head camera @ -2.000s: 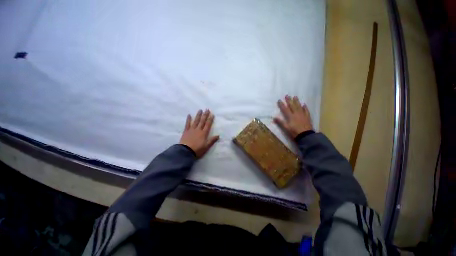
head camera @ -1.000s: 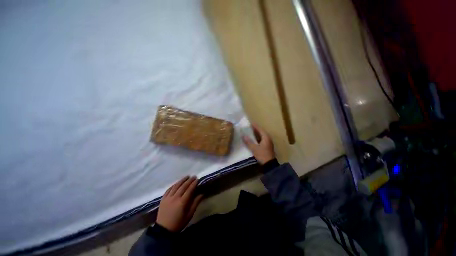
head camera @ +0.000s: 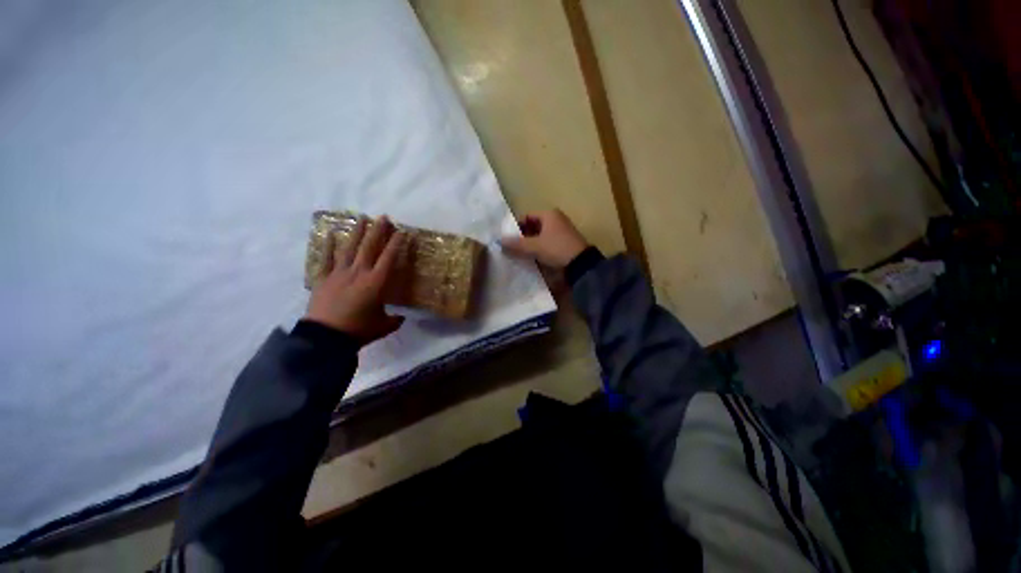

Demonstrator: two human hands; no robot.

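Observation:
The white top sheet [head camera: 202, 168] covers the fabric lay, whose dark layered edge [head camera: 448, 356] shows along the near side. A tan cutting weight [head camera: 439, 272] wrapped in shiny tape lies on the sheet near its right corner. My left hand [head camera: 356, 280] grips the weight at its left part, fingers over the top and thumb at the near side. My right hand [head camera: 549, 240] is at the sheet's right edge, fingers curled and pinching the edge just right of the weight. The fingertips are partly hidden.
A brown wooden ruler [head camera: 610, 140] lies on the pale table [head camera: 717, 246] right of the lay. A long silver metal rail [head camera: 773, 179] crosses the table end, with a fitting bearing a yellow label [head camera: 873, 384] at its near end. A dark cable [head camera: 879, 84] runs beyond the rail.
My left hand has moved from the near edge of the lay onto the weight. My right hand has moved up from the corner along the right edge. The view has shifted.

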